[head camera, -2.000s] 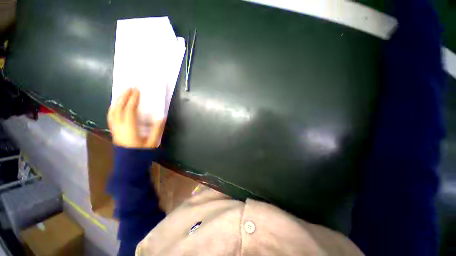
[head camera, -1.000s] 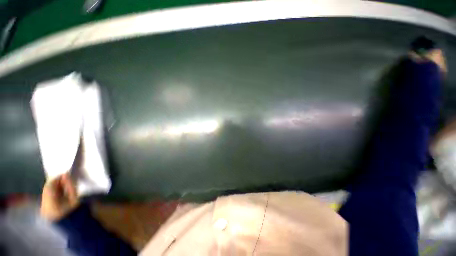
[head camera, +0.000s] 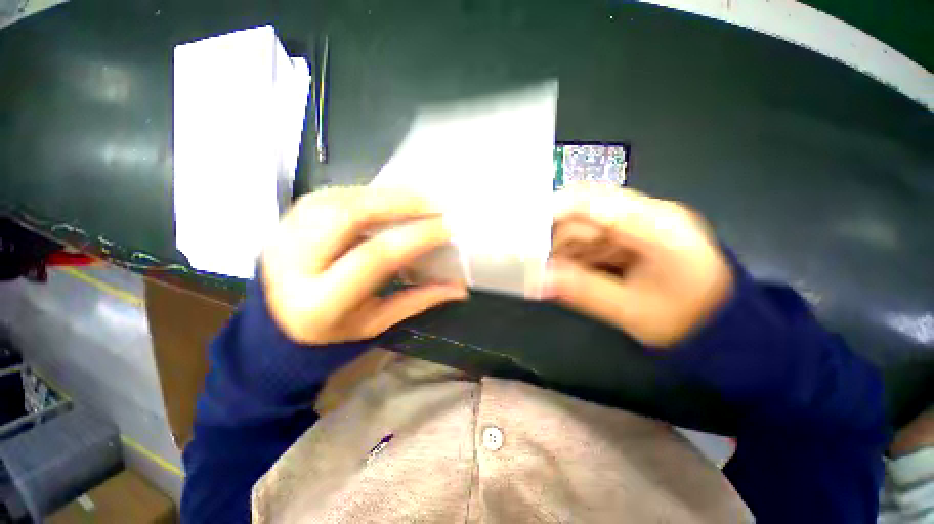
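My left hand holds a white backing sheet by its left and lower edge, above the bench near my body. My right hand has its thumb and fingers at the sheet's lower right corner and pinches there; the fingertips are slightly blurred. Whether a pad is between them cannot be told. A handheld unit lies on the bench just beyond my right hand, its silvery patterned section and a green strip showing; the rest is hidden behind the sheet and hand.
A thick stack of white sheets lies at the left on the dark green bench. Thin tweezers lie beside it. A white edge strip crosses the upper right. A brown cardboard box is below the bench edge.
My left hand has left the stack and brought a sheet to the middle. My right hand has come in from the far right to the sheet. A unit now shows on the bench.
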